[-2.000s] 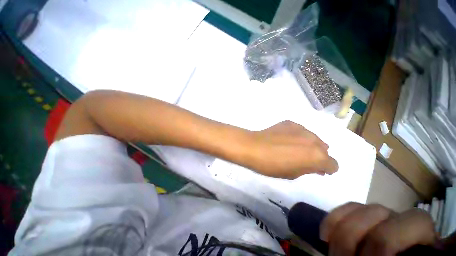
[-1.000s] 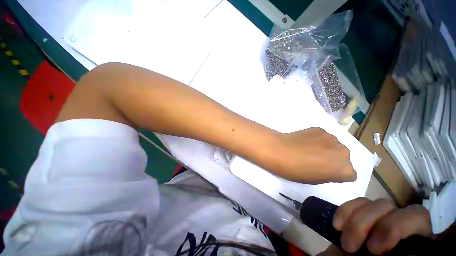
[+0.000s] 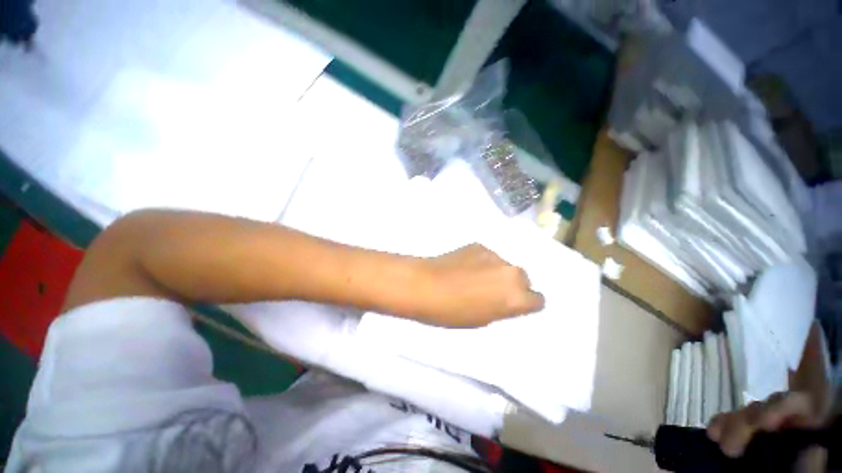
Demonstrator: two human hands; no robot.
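Note:
My left hand (image 3: 489,286) is curled over the white plastic panel (image 3: 554,342) in front of me. Its fingertips are hidden, so I cannot tell if anything is in them. My right hand (image 3: 766,423) is shut on the black electric screwdriver (image 3: 679,447) at the lower right, partly cut off by the frame edge. The thin bit points left, away from the panel. A clear tray of small screws (image 3: 510,174) lies beyond my left hand. A crumpled clear bag of screws (image 3: 425,143) is left of it.
Stacked white housings (image 3: 711,199) stand on the right by a brown cardboard sheet (image 3: 591,208). A lower stack (image 3: 699,374) and a loose white piece (image 3: 777,309) are near my right hand. Two small white squares (image 3: 611,269) and a cream stub (image 3: 549,196) lie beside the work.
My right hand has moved right with the screwdriver, away from the panel. My left hand stays curled over the panel. The view has shifted, showing more of the stacks on the right.

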